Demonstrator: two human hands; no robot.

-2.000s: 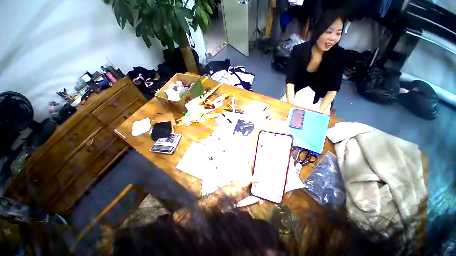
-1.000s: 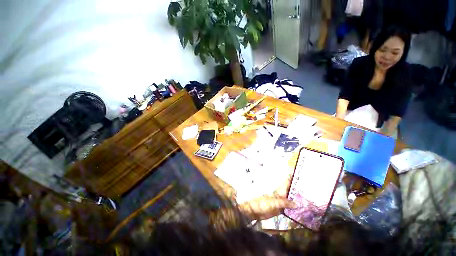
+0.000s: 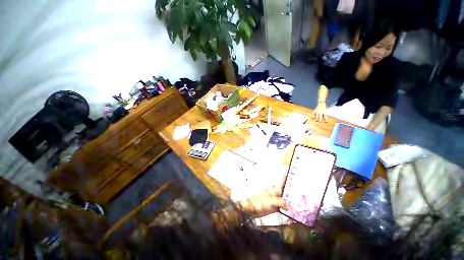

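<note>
A smartphone [image 3: 309, 184] with a bright white and pink screen and a dark edge stands out large at the lower centre, above the papers. My left hand [image 3: 262, 203] comes in from the lower left, blurred, its fingertips at the phone's lower left edge. I cannot tell whether it grips or only touches the phone. Dark, hair-like blur hides the area under the phone. My right hand is not visible. White paper sheets [image 3: 224, 170] lie on the wooden table behind and left of the phone.
A blue folder [image 3: 364, 152] bears a second phone [image 3: 343, 136]. A person [image 3: 369, 76] sits across the table. A glossy bag [image 3: 374, 203] and beige fleece [image 3: 422, 190] lie right. A calculator [image 3: 201, 150], black pouch [image 3: 199, 136] and open box [image 3: 219, 101] are left.
My left hand has appeared beside the phone since the oldest frame. The view has shifted, and the phone's screen now shows pink. The seated person's hand has moved onto the table edge.
</note>
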